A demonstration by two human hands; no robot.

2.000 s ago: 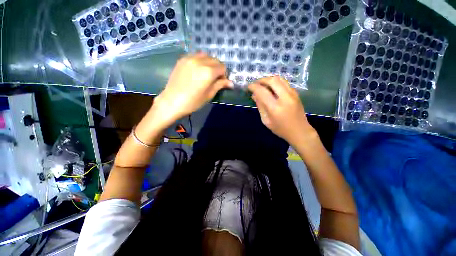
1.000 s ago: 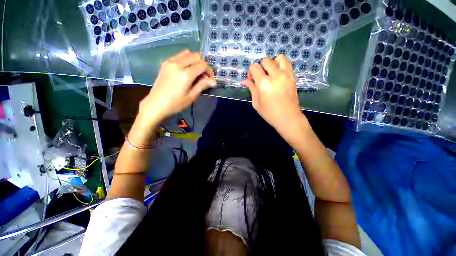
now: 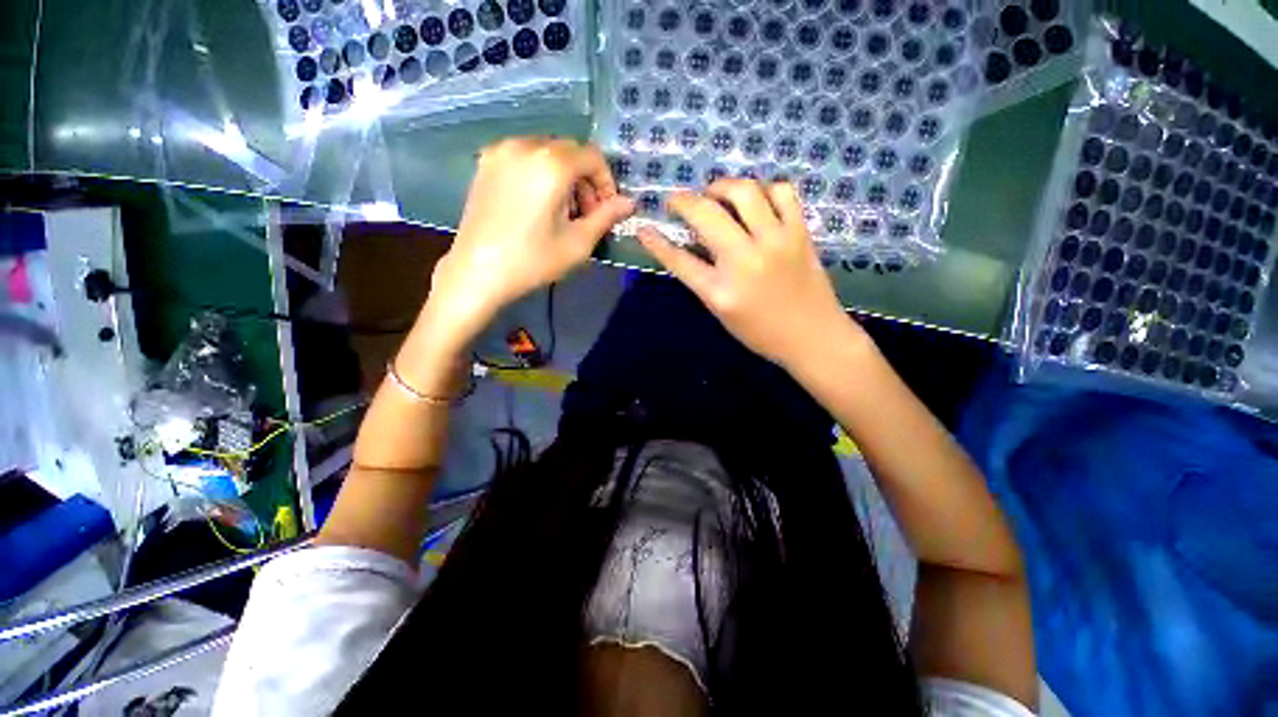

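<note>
A clear blister tray (image 3: 799, 105) with rows of round dark discs lies on the green bench in front of me. My left hand (image 3: 540, 217) has thumb and index finger pinched together at the tray's near left corner; the fingers hide what lies between them, if anything. My right hand (image 3: 750, 259) is over the tray's near edge, thumb and index finger apart, the other fingers curled. A shiny strip of the tray's edge shows between the two hands.
A second filled tray (image 3: 1156, 224) lies at the right, a shorter one (image 3: 428, 49) at upper left. Loose clear film (image 3: 210, 133) lies far left. A white panel (image 3: 91, 378) with wires is at lower left. Blue fabric (image 3: 1121, 532) is at lower right.
The view has shifted, so trays sit further right. My right thumb and index finger, close together at the tray edge before, are now apart. My left hand stays at the near edge.
</note>
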